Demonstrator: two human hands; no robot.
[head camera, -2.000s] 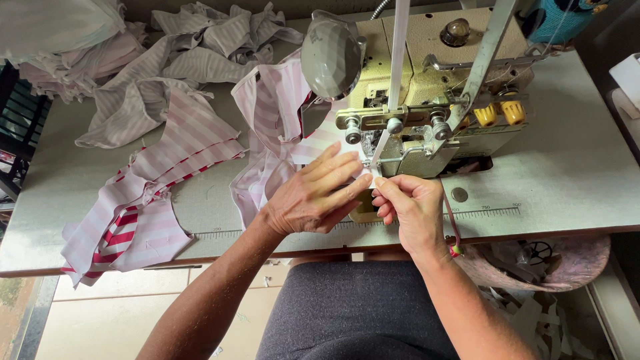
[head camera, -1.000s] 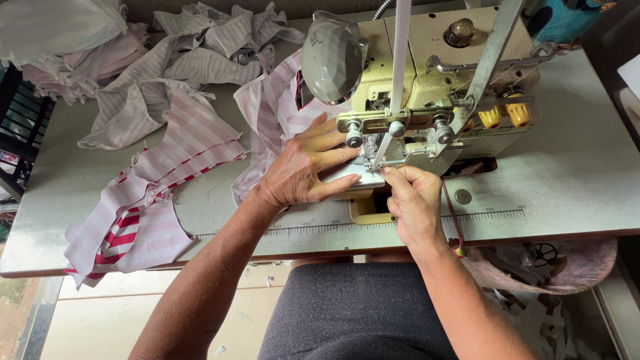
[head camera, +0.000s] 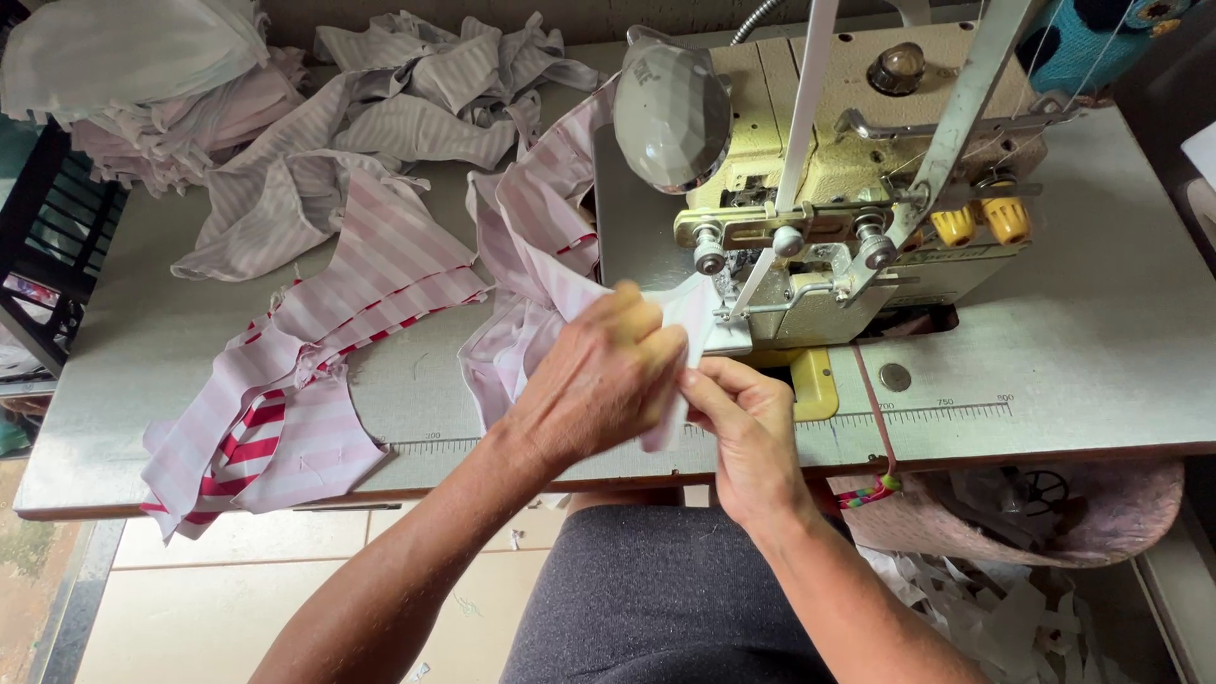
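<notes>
A pale pink striped fabric piece (head camera: 546, 256) runs from the left of the sewing machine (head camera: 788, 123) to its needle area. My left hand (head camera: 608, 370), slightly blurred, is curled round a fold of this fabric in front of the presser foot, its fingertips hidden. Close against it, my right hand (head camera: 746, 423) pinches the fabric's edge between thumb and fingers. White elastic tape (head camera: 801, 123) comes down from above through the metal guide (head camera: 784, 228) to the foot. The needle itself cannot be made out.
Striped pieces with red trim (head camera: 313, 380) lie on the table at left, grey striped fabric (head camera: 418, 104) behind them, a stack of cut fabric (head camera: 142, 85) at the back left. A ruler scale (head camera: 931, 410) marks the table's front edge. A bin of scraps (head camera: 1026, 513) hangs below at right.
My left hand has come off its flat position beside the foot and closed on the fabric, nearer the table's front edge. My right hand has also moved slightly toward the front edge.
</notes>
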